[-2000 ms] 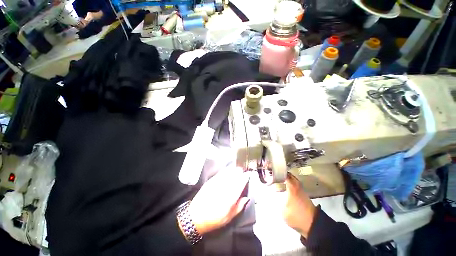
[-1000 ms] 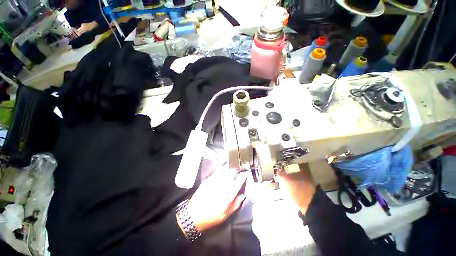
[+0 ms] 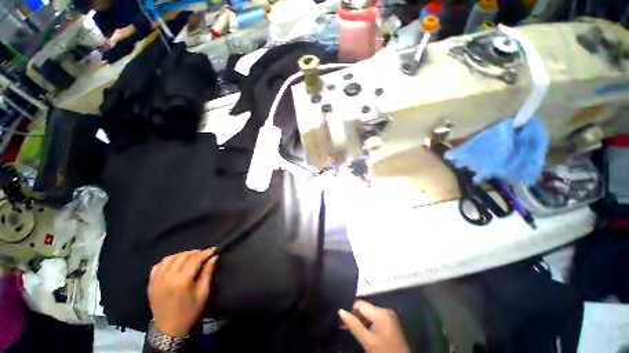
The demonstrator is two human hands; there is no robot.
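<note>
The black garment panel (image 3: 165, 200) lies wide and flat left of the needle and runs down over the table's front edge. My left hand (image 3: 181, 289), with a metal watch band at the wrist, pinches a fold of it at the lower left. My right hand (image 3: 376, 329) is at the bottom, just past the panel's right edge, thumb and forefinger slightly apart; whether it touches cloth is unclear. The cream sewing machine (image 3: 427, 89) stands above right. Its presser foot area (image 3: 338, 178) is in bright glare, so needle and foot are not clear.
A white lamp (image 3: 264, 158) hangs left of the head. Black scissors (image 3: 483, 203), a purple pen (image 3: 522, 210), a blue tassel (image 3: 502, 150) and a clear tray (image 3: 569, 185) lie right. A pink flask (image 3: 357, 33) and a black cloth heap (image 3: 162, 89) are behind. Another person's hand (image 3: 121, 34) shows upper left.
Both hands have left the needle area and moved down towards me, the left also leftward, now pinching a fold. The machine sits higher in view, and more table front shows.
</note>
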